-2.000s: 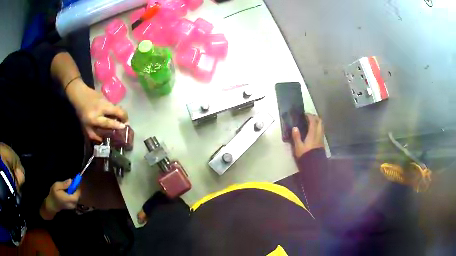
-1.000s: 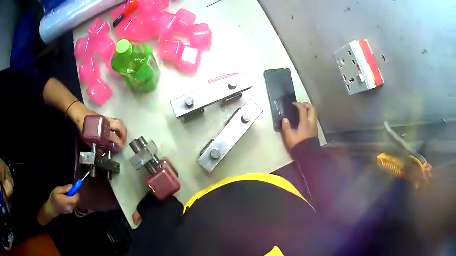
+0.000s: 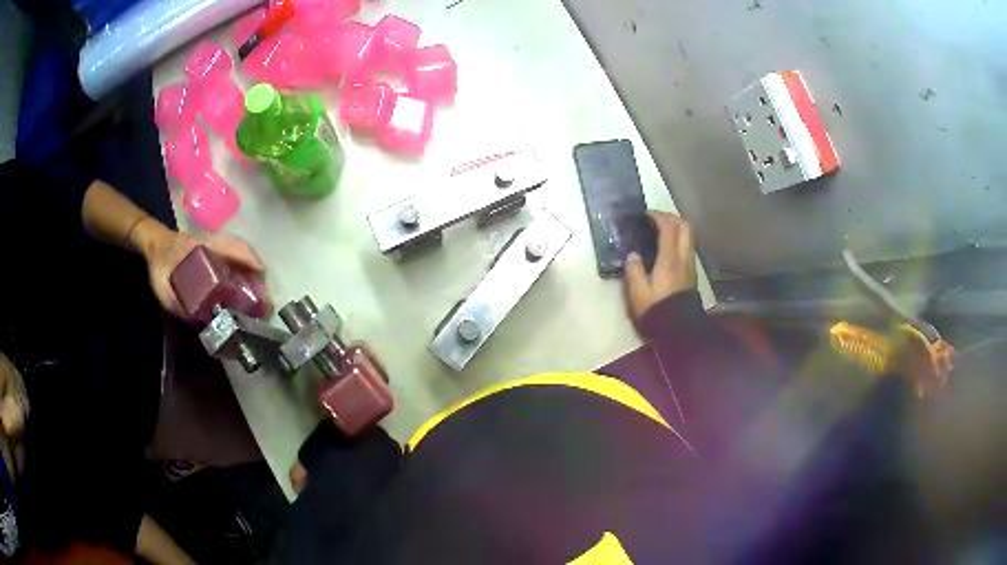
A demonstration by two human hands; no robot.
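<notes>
A smartphone (image 3: 611, 199) lies flat on the off-white table's right side. My right hand (image 3: 663, 268) is at its lower right corner, thumb and fingers touching it; whether it grips is unclear. My left hand (image 3: 298, 477) shows only as a small patch beyond the dark sleeve at the table's lower left edge. A mould core with a dull pink moulded part (image 3: 357, 397) lies just above that sleeve. Two silver insert bars with round knobs, an upper one (image 3: 458, 203) and a lower one (image 3: 502, 291), lie mid-table.
A person at left has a hand (image 3: 166, 256) under another mould core with a pink part (image 3: 202, 285). A green bottle (image 3: 296, 149) and glossy pink parts (image 3: 364, 55) are at the upper left. A red-and-white socket box (image 3: 786, 130) is on the grey surface at right.
The view has shifted, so table things sit further left and up. The other person's blue-handled tool is out of sight, and their core has tilted towards the core on the table. My right hand stays at the smartphone.
</notes>
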